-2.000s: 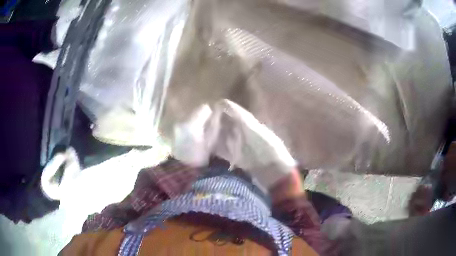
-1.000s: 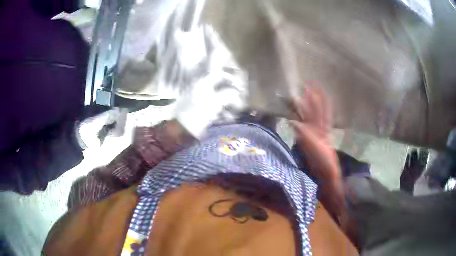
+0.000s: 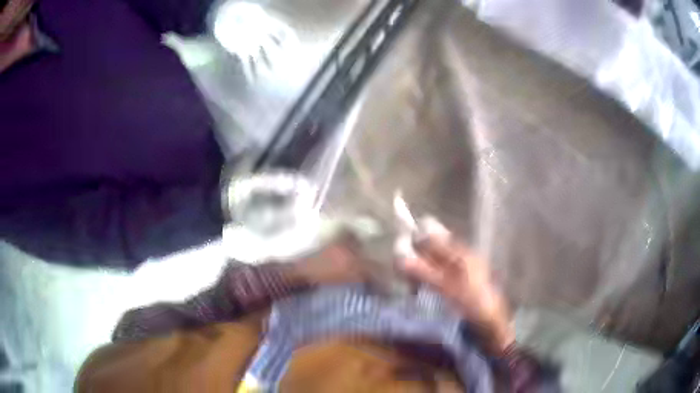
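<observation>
My right hand (image 3: 449,265) is bare and blurred, low in the middle, with its fingers bent. A small pale streak shows at its fingertips; I cannot tell whether it is a held thing. My left hand (image 3: 341,257) is blurred at the apron's upper edge, and its fingers are not clear. A long black slotted part (image 3: 326,96) slants across the upper left, between two white-gloved hands of a co-worker. Clear film (image 3: 343,146) shows along its lower right side. The grey-beige cover sheet (image 3: 553,199) lies under and right of my right hand.
A co-worker in dark purple clothing (image 3: 100,130) stands close at the left. Their gloved hands are at the part's top (image 3: 249,34) and lower end (image 3: 269,203). A whitish translucent sheet (image 3: 591,46) runs along the upper right. Pale floor (image 3: 606,357) shows at the lower right.
The black part now slants farther right, and the co-worker has come closer. My right hand has moved lower, its fingers now bent. The large white bundle by my left hand no longer shows.
</observation>
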